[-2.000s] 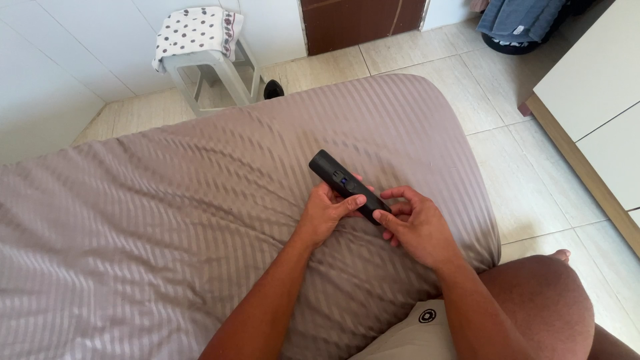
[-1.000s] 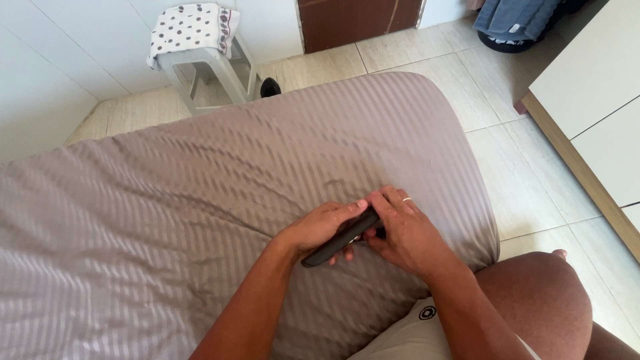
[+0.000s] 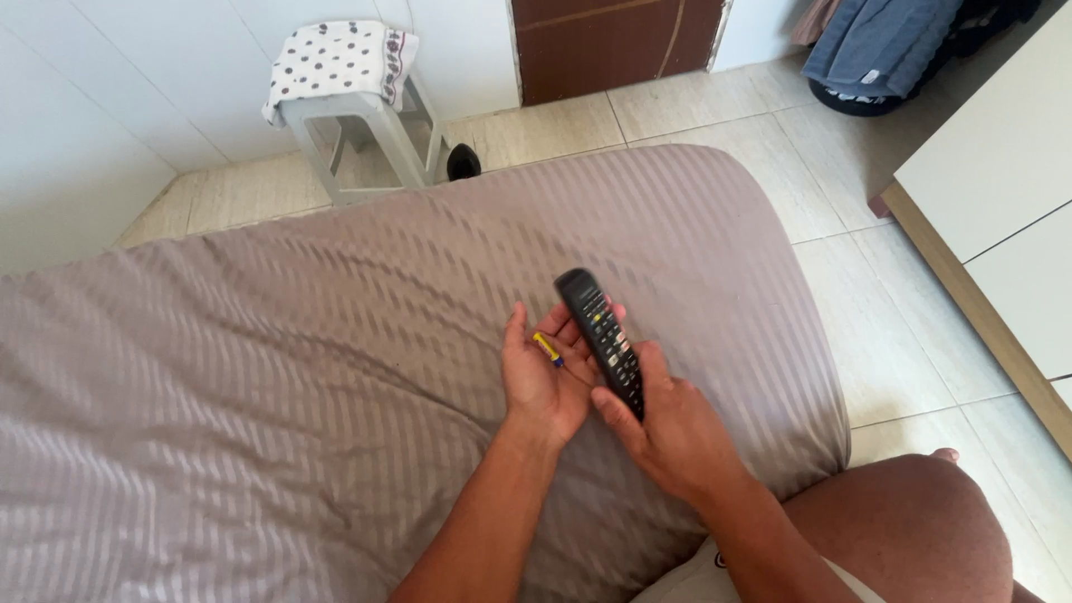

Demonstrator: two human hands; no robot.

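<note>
My right hand (image 3: 674,427) grips the lower end of a black remote control (image 3: 605,339), its button side facing up. Beside it my left hand (image 3: 548,381) is turned palm up with the fingers spread apart. A small yellow and blue battery (image 3: 548,349) lies loose on that palm, near the base of the fingers. The remote's upper part is over the fingertips of my left hand and hides some of them. Whether the remote's battery compartment is open cannot be seen, as its back faces down.
Under my hands spreads a bed with a striped mauve sheet (image 3: 335,352). Beyond it stand a grey plastic stool (image 3: 377,142) with a dotted cloth (image 3: 331,63) and a brown door (image 3: 615,42). A white cabinet (image 3: 997,159) is at the right, with blue fabric (image 3: 879,42) hanging behind.
The remote has turned from back side up, as two seconds ago, to button side up. My left hand has let go of it and opened palm up, and a battery now shows there.
</note>
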